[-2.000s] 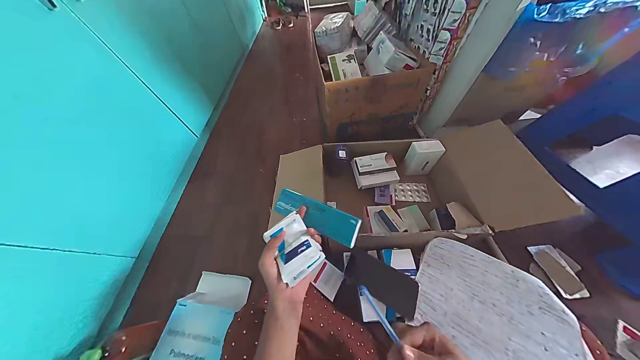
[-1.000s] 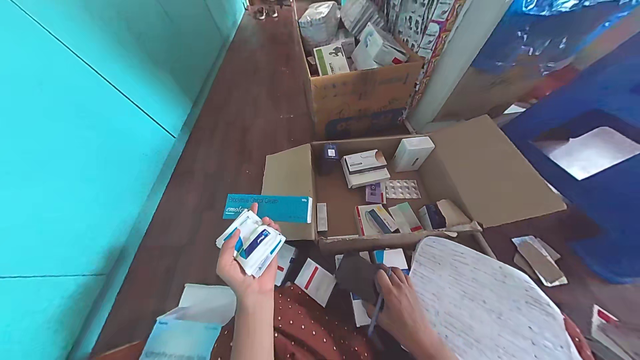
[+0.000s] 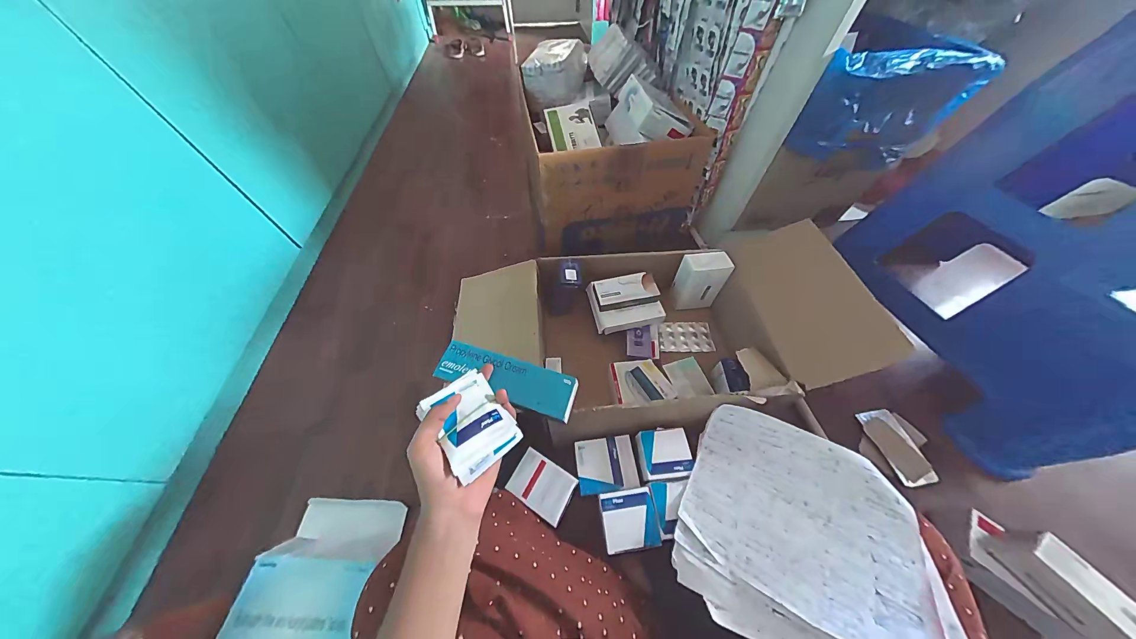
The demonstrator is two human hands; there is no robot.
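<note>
My left hand (image 3: pixel 461 457) grips several small white and blue medicine packets (image 3: pixel 475 426), together with a long teal cream carton (image 3: pixel 510 377) that sticks out behind them to the right. My right hand is out of view. Several white and blue medicine boxes (image 3: pixel 630 519) lie to the right of my left hand, near my lap. Beside them is a white box with a red stripe (image 3: pixel 543 486). A stack of handwritten paper sheets (image 3: pixel 799 524) rests at my right side.
An open cardboard box (image 3: pixel 821 306) ahead holds medicine cartons and a blister pack (image 3: pixel 686 337). Behind it stands a fuller cardboard box (image 3: pixel 621 182). A light blue open carton (image 3: pixel 306 577) lies at lower left. Flattened cartons (image 3: pixel 896 448) and a blue plastic item (image 3: pixel 985 355) are at right.
My right hand, which held a dark flat object and a pen, has left the view. White and blue boxes formerly partly covered there now show. My left hand still holds the packets and teal carton.
</note>
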